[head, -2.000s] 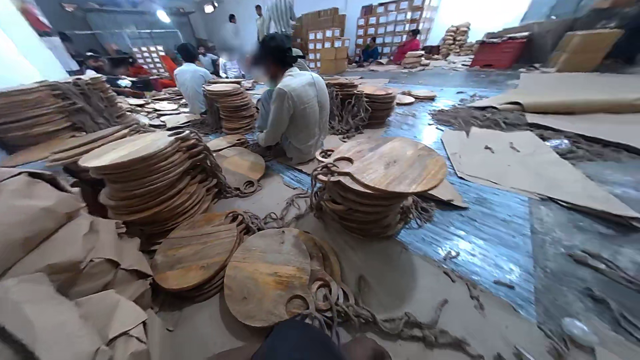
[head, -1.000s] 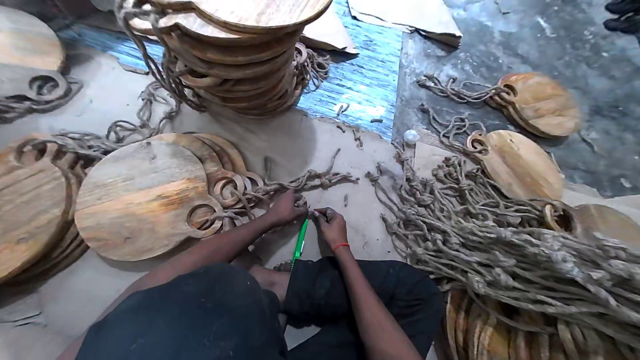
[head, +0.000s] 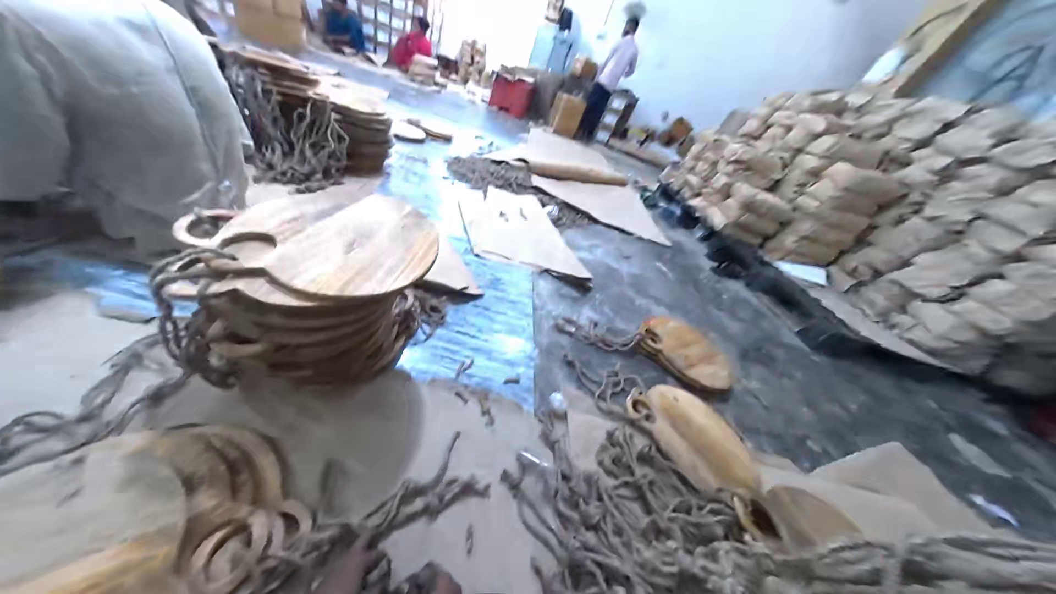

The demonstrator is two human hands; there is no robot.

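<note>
Along the bottom edge, small blurred parts of my left hand (head: 353,569) and my right hand (head: 431,580) show beside knotted rope (head: 412,503). Their fingers are mostly cut off, so what they hold cannot be told. Round wooden boards (head: 91,503) with ring handles lie overlapped just left of my left hand. Beyond them stands a tall stack of similar boards (head: 355,247), rope looped through the handles. Right of my right hand spreads a heap of grey-brown rope (head: 652,495), with a wooden board (head: 697,437) at its back edge.
More boards (head: 689,353) lie on the dark floor at right. A co-worker in a pale shirt (head: 115,115) sits close at left. Flat cardboard sheets (head: 524,235) lie ahead; piled brown-paper-wrapped bundles (head: 907,206) line the right. Other people are farther back.
The view has swung up from my lap toward the room. My hands, both plain beside a green tool a second ago, are now nearly out of frame, and that tool is not visible.
</note>
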